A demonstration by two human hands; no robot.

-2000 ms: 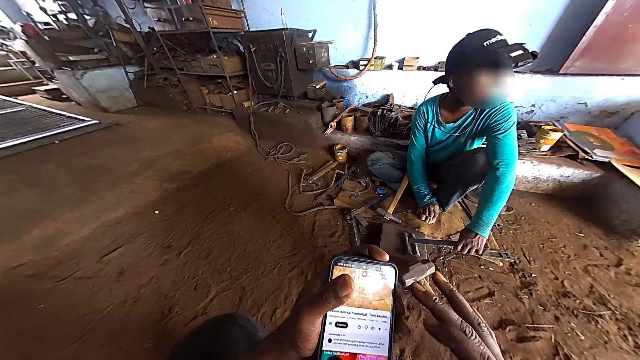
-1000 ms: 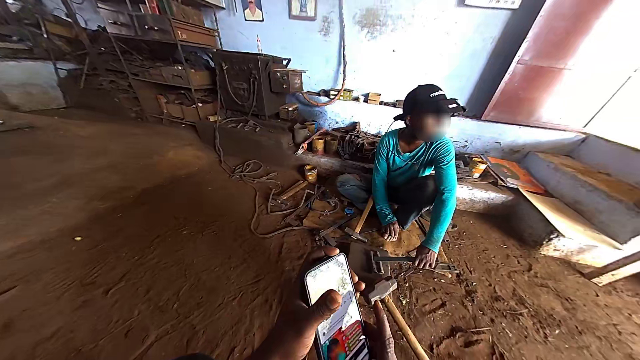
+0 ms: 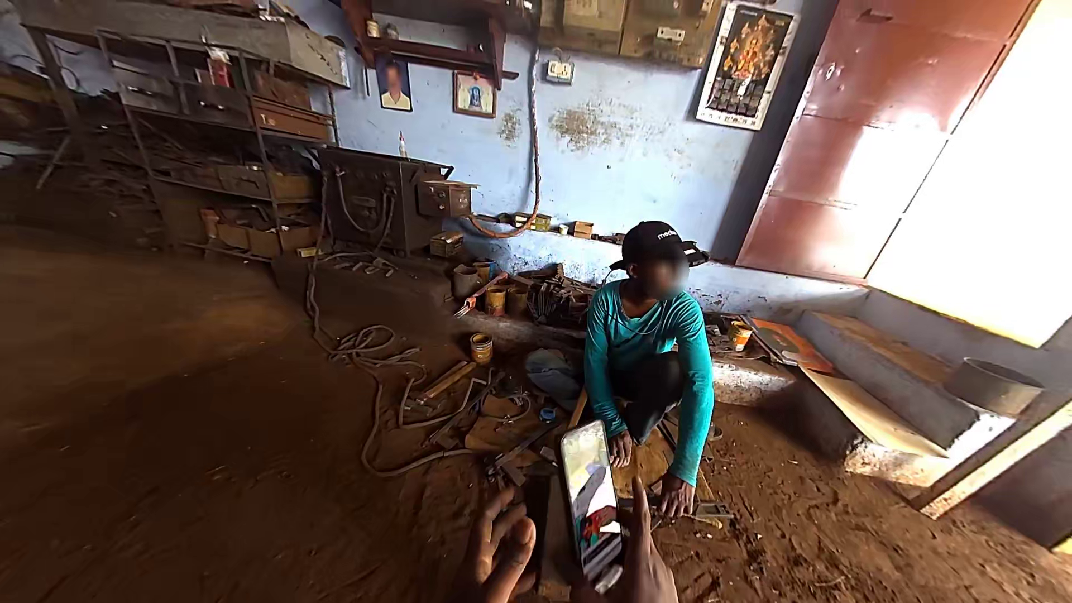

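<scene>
A smartphone (image 3: 591, 498) with a lit screen stands tilted at the lower centre. My right hand (image 3: 643, 557) grips its lower right edge, index finger pointing up. Left of the phone, my left hand (image 3: 501, 544) has its fingers curled and apart, with nothing visible in it. Beyond the phone a person (image 3: 649, 352) in a teal top and black cap squats on the ground. One of that person's hands (image 3: 677, 496) rests on a flat metal tool (image 3: 712, 509); the other (image 3: 620, 450) is near a wooden handle (image 3: 579, 408).
Looped cable (image 3: 364, 343), a tin can (image 3: 481, 347) and scattered hand tools lie on the dirt floor. Behind stand a metal cabinet-like machine (image 3: 381, 201) and a loaded shelf rack (image 3: 268, 151). Concrete steps (image 3: 896, 377) with a round metal container (image 3: 992, 385) are at the right.
My left hand has let go of the phone, which my right hand now holds. Two seconds ago my right hand was spread beside it. The view has swung up and right.
</scene>
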